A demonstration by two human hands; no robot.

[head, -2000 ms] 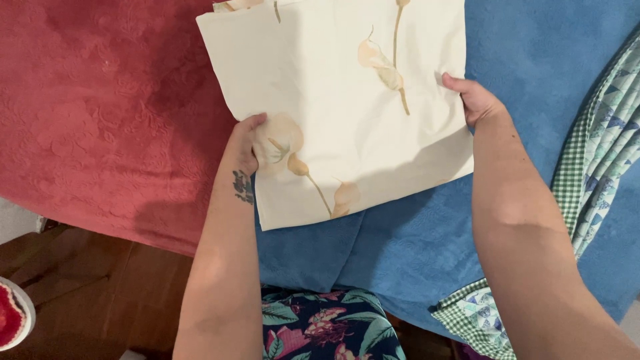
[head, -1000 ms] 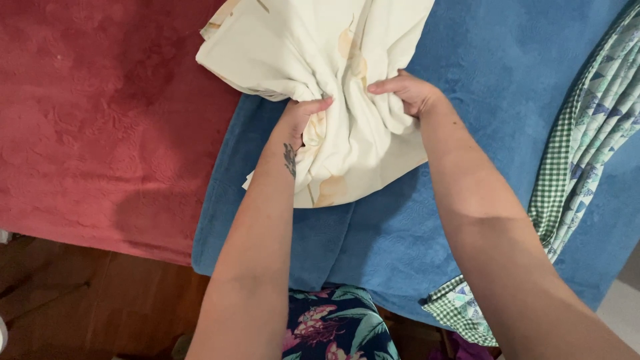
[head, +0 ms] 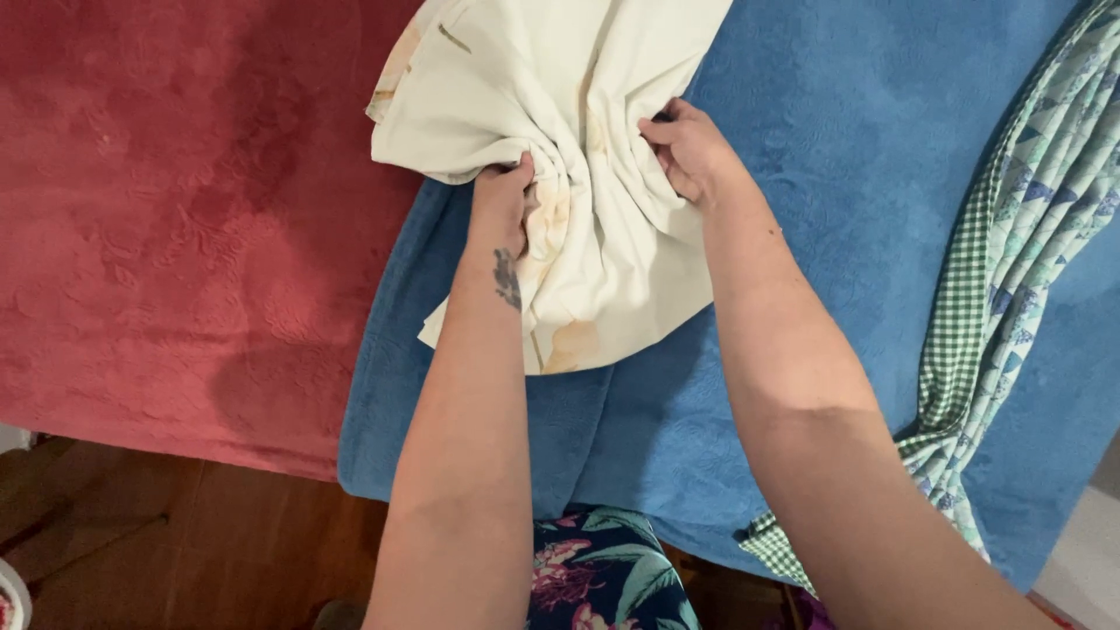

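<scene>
A cream fabric piece with a beige and peach flower print is bunched into deep folds between my hands, above a blue blanket. My left hand grips its gathered left side, thumb on top and the other fingers mostly hidden. On the right side of the folds, my right hand holds the cloth between thumb and fingers. The cloth's lower edge hangs loose below both hands, and its upper part runs out of view at the top.
The blue blanket overlaps a red embossed blanket on the left. A patchwork quilt with green gingham edging lies bunched along the right. Brown floor shows at the lower left, beside the rim of a white container.
Two seconds ago the cloth was spread fairly flat between my hands; it is now gathered into folds. Since one second ago, my hands have moved a little farther apart.
</scene>
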